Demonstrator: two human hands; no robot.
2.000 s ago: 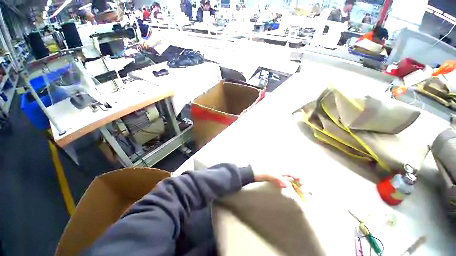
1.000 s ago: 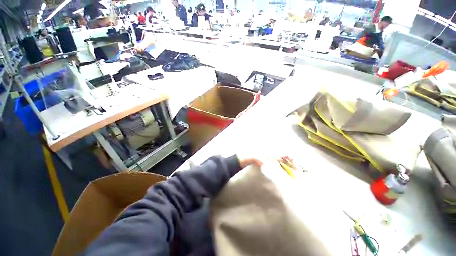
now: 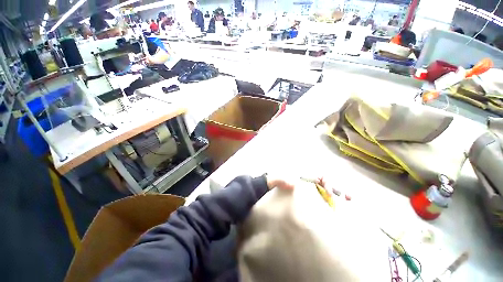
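A large beige-grey bag body fills the bottom centre, its top raised at the table's near edge. My left hand reaches out of a dark grey sleeve and holds the bag at its top edge; the fingers are washed out and partly hidden. My right hand is not in view. A small yellow-orange tool lies just beyond the bag. A green-handled tool with a thin shaft, a pink-purple tool and a slim brownish stick lie at the lower right.
Beige pieces with yellow edges lie heaped on the white table. A red bottle with silver top stands at the right. Open cartons and a red-banded one stand left of the table. A sewing machine table is farther left.
Since two seconds ago my left hand and the bag's top have shifted left and slightly up in view. The bag's surface has changed shape and looks more rounded.
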